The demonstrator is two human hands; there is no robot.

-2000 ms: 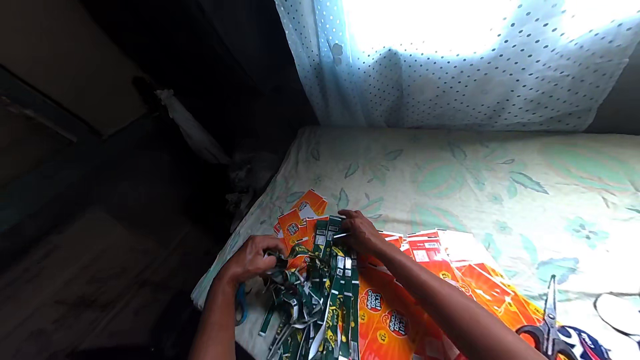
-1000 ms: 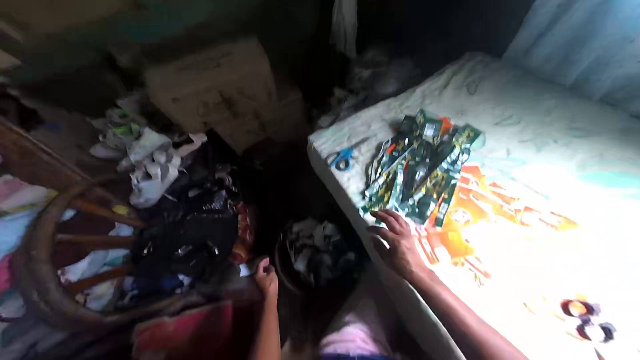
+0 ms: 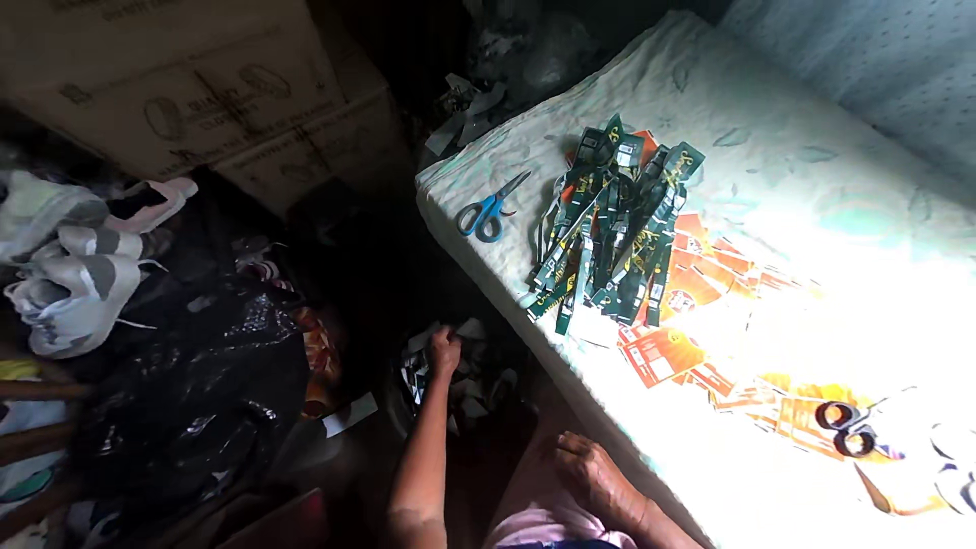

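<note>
My left hand (image 3: 446, 352) reaches down over a dark container of cut scraps (image 3: 476, 385) on the floor; its fingers look bunched, and whether they hold a scrap cannot be told. My right hand (image 3: 598, 476) rests by my leg beside the mattress edge, fingers curled loosely, nothing visible in it. On the floral-covered mattress (image 3: 770, 130) lies a heap of dark green printed packaging strips (image 3: 610, 229). Orange printed packaging pieces (image 3: 663, 354) spread to its right. Blue-handled scissors (image 3: 492, 210) lie left of the strips. Dark-handled scissors (image 3: 854, 427) lie on orange sheets, partly lost in glare.
Cardboard boxes (image 3: 175, 91) stand at the upper left. Worn sneakers (image 3: 76, 282) sit beside a black plastic bag (image 3: 206, 366). A white paper piece (image 3: 349, 415) lies near the bag. Plastic and scraps (image 3: 473, 107) are piled behind the mattress corner. A curtain (image 3: 892, 76) hangs at upper right.
The view has swung left and down. Both hands were at the green strips two seconds ago. The left is now over the floor container; the right has left the mattress for beside my leg.
</note>
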